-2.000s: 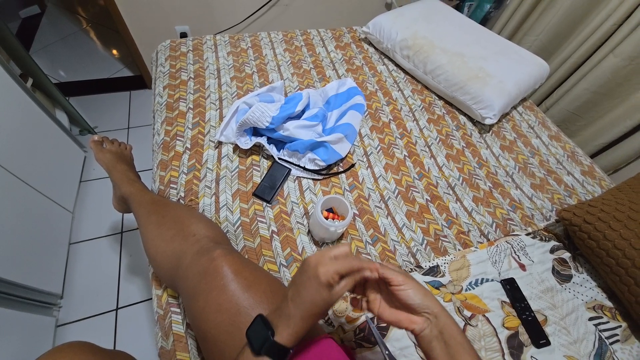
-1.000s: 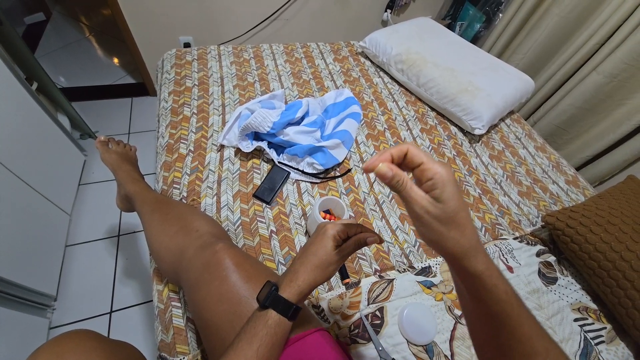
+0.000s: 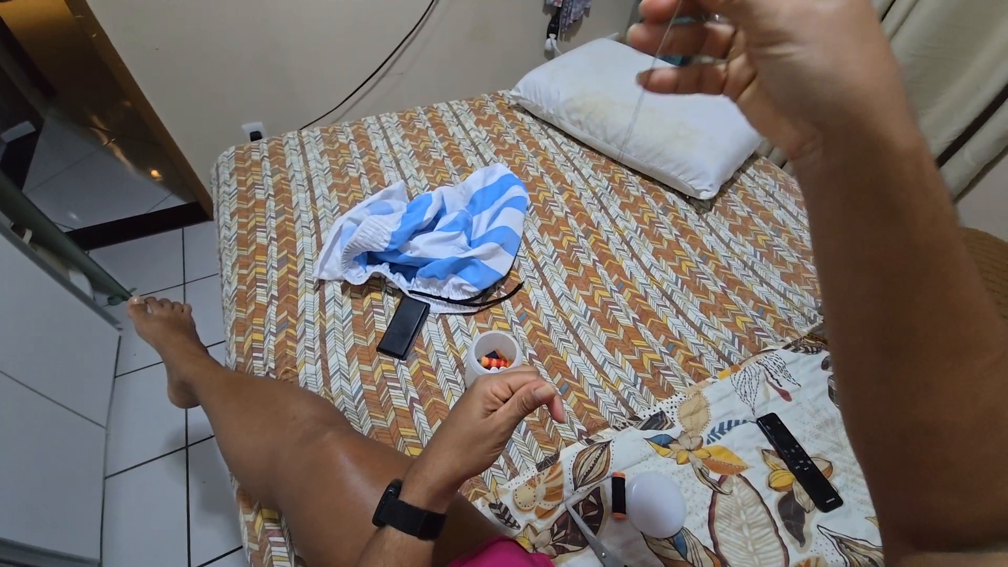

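My right hand (image 3: 756, 63) is raised high at the upper right, its fingers holding a thin thread (image 3: 642, 94) that runs down and left until it fades from sight. Low in the centre, my left hand (image 3: 504, 413) has thumb and forefinger pinched; whether thread is between them cannot be seen. Just beyond it stands a white plastic jar (image 3: 475, 358) with orange and dark spools inside. A spool of black thread (image 3: 619, 495) with orange ends lies beside a round white lid (image 3: 657, 504). Scissors (image 3: 592, 537) lie partly in view near them. Further back, a blue-and-white striped cloth (image 3: 465, 228) lies crumpled.
A black phone (image 3: 403, 327) lies by the striped cloth on the patterned bedspread (image 3: 583, 299). A remote control (image 3: 799, 462) rests on the floral fabric (image 3: 748, 512) at right. A white pillow (image 3: 646, 110) is at the back. My leg (image 3: 315, 449) stretches along the left.
My hands were close together above the floral fabric; my right hand has since risen far up and right. My left hand stays low near the jar. The lid and black spool now show uncovered.
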